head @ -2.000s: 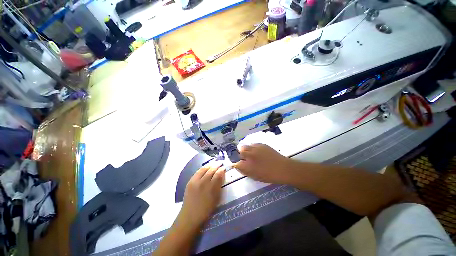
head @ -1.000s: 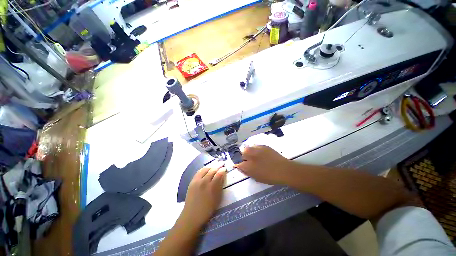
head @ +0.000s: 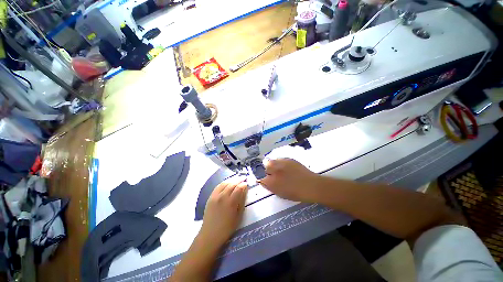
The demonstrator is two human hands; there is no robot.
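A curved dark grey panel (head: 207, 193) lies at the needle, its left part showing beside my left hand. My left hand (head: 229, 199) rests on it, fingers flat near the presser foot (head: 240, 169). My right hand (head: 282, 177) is just right of the needle, thumb and fingertips closed on a small dark piece (head: 257, 168). The needle point and the far end of the panel are hidden by my fingers and the machine head. The white sewing machine (head: 309, 99) stands over the work.
An upper pile of dark curved panels (head: 151, 186) and a lower pile with a small dark rectangle (head: 118, 234) lie left of the needle. Red-handled snips (head: 405, 128) and red and yellow rings (head: 459, 122) lie right. A red packet (head: 209, 72) is behind the machine.
The whole view has shifted slightly. Both hands stay in nearly the same place at the needle, and no clear movement of the panel shows.
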